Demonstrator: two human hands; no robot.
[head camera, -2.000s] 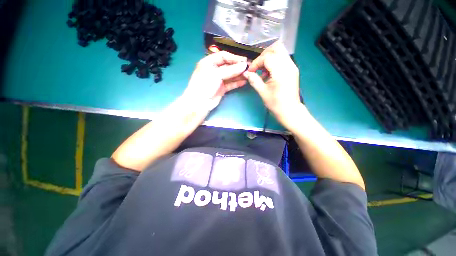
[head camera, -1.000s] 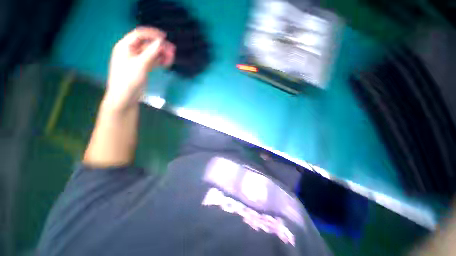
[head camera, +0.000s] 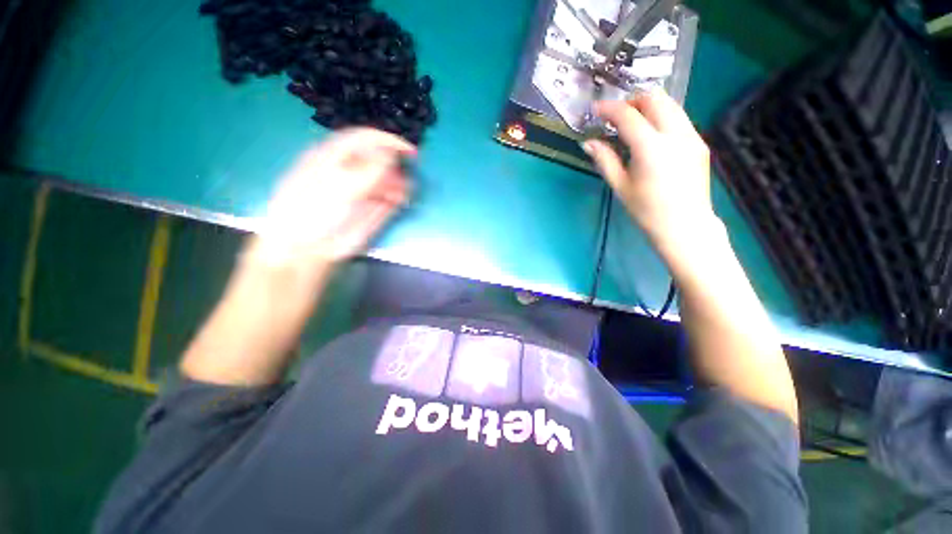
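The tabletop fixture (head camera: 564, 89) has a silver top plate with radiating metal arms and an orange light on its front edge. My right hand (head camera: 652, 162) is at the plate's front, fingertips over it; whether they pinch something is too small to tell. My left hand (head camera: 339, 193) is blurred, just in front of the heap of small black parts (head camera: 360, 68). A dark spot shows at its fingertips, perhaps a black part, but the blur hides the grip.
Black gridded trays (head camera: 825, 188) are stacked at the right on the teal mat (head camera: 136, 125). Thin black cords (head camera: 602, 245) run from the fixture over the bench's pale front edge. A blue bin (head camera: 652, 394) shows below the bench. Grey cloth (head camera: 919, 428) is at the lower right.
My left hand was over the heap's front one second ago and is now lower and to the right. My right hand has come from out of view to the fixture plate. The view has turned back.
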